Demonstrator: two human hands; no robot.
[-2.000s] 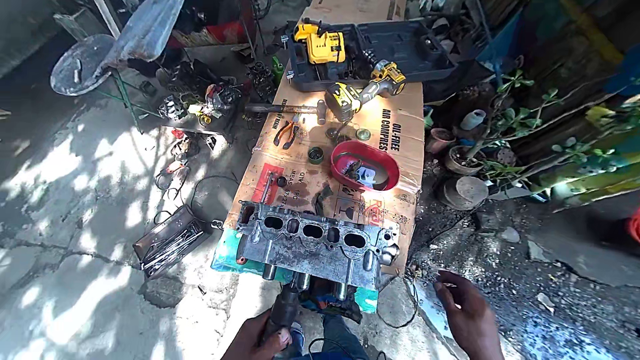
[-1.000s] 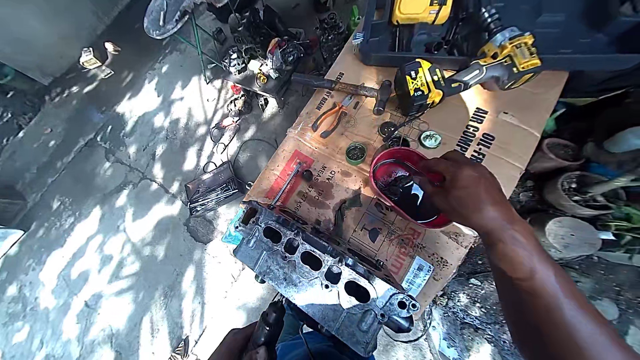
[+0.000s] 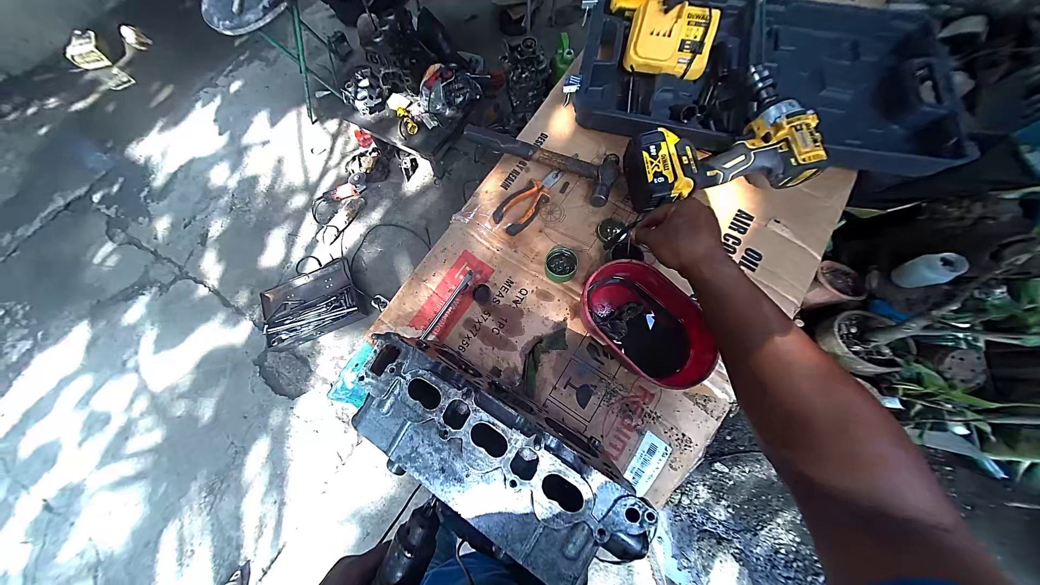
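A metal engine cylinder head [image 3: 487, 447] lies on the near edge of a cardboard-covered table. My left hand [image 3: 361, 565], partly cut off by the bottom edge, grips a dark cylindrical power tool [image 3: 413, 543] beside it. Above the red oval tub [image 3: 707, 366], which holds dark liquid, my right hand [image 3: 682, 236] pinches a small thin dark item over the small round containers. A green-rimmed round tin [image 3: 561, 264] stands left of the tub. Just beyond my right hand lies a yellow and black cordless drill [image 3: 784, 146].
Orange-handled pliers [image 3: 524, 203] and a hammer [image 3: 605, 179] lie at the table's far left. An open black tool case [image 3: 861, 89] holds a yellow charger [image 3: 670, 36]. On the ground are a box of metal tools [image 3: 313, 313] and cables. Potted plants [image 3: 861, 341] stand at right.
My right hand has moved from the red tub to the small containers beyond it. Two seconds ago it was held off the table's right side. My left hand keeps hold of the dark tool.
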